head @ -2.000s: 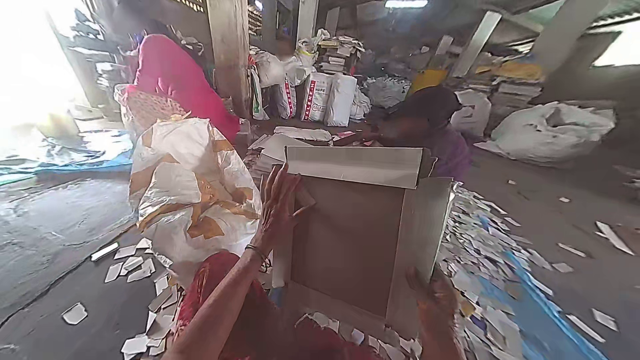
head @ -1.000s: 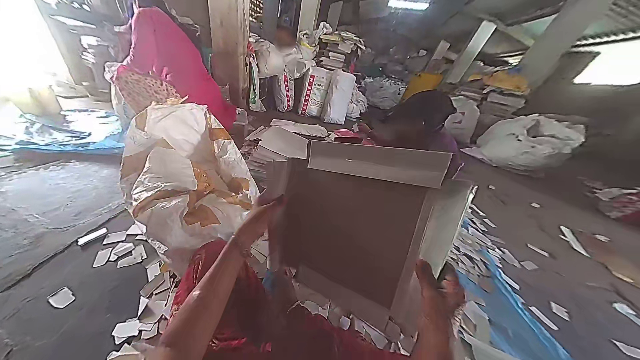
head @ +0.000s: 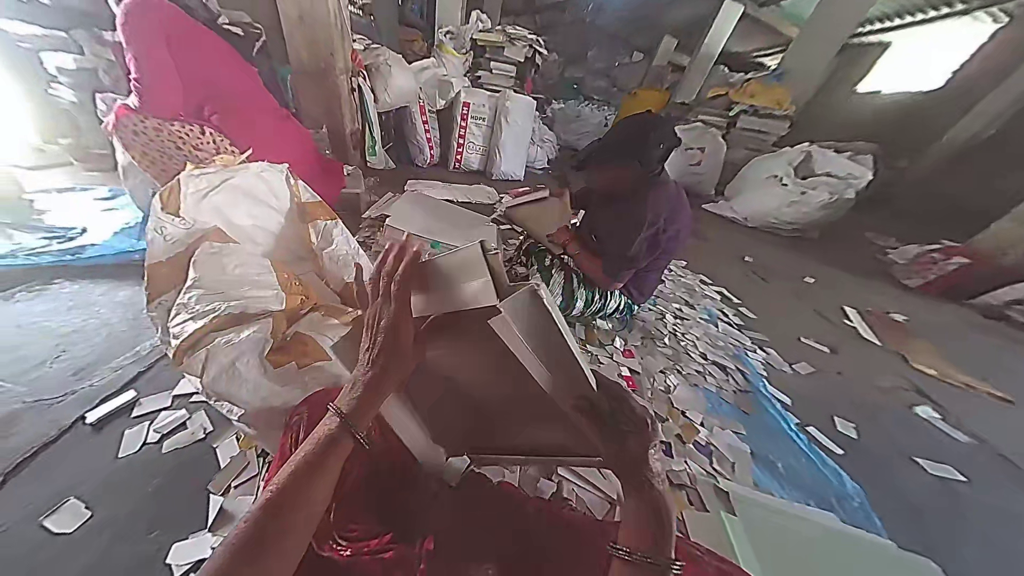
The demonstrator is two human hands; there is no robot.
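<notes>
A cardboard piece with folded flaps (head: 496,384), brown on its broad face and grey-white on the flaps, lies tilted above my lap. My left hand (head: 392,312) is at its left edge, fingers extended upward by the upper left flap; whether it grips is unclear. My right hand (head: 620,420) is at the right edge, dark and blurred, with its fingers partly hidden against the board. Flat grey cardboard sheets (head: 440,218) lie just beyond. Scattered cardboard scraps (head: 680,344) cover the floor to the right and below the board.
A large white and tan sack (head: 240,280) stands close on my left. Ahead to the right sits a person in purple (head: 640,216) handling cardboard. Someone in pink (head: 216,88) is at the upper left. A blue sheet (head: 800,448) lies under scraps; filled sacks (head: 472,132) stand farther back.
The board has tilted and its flaps now stand at different angles. My left hand has opened out from the board's left edge, where its fingers were curled a second ago.
</notes>
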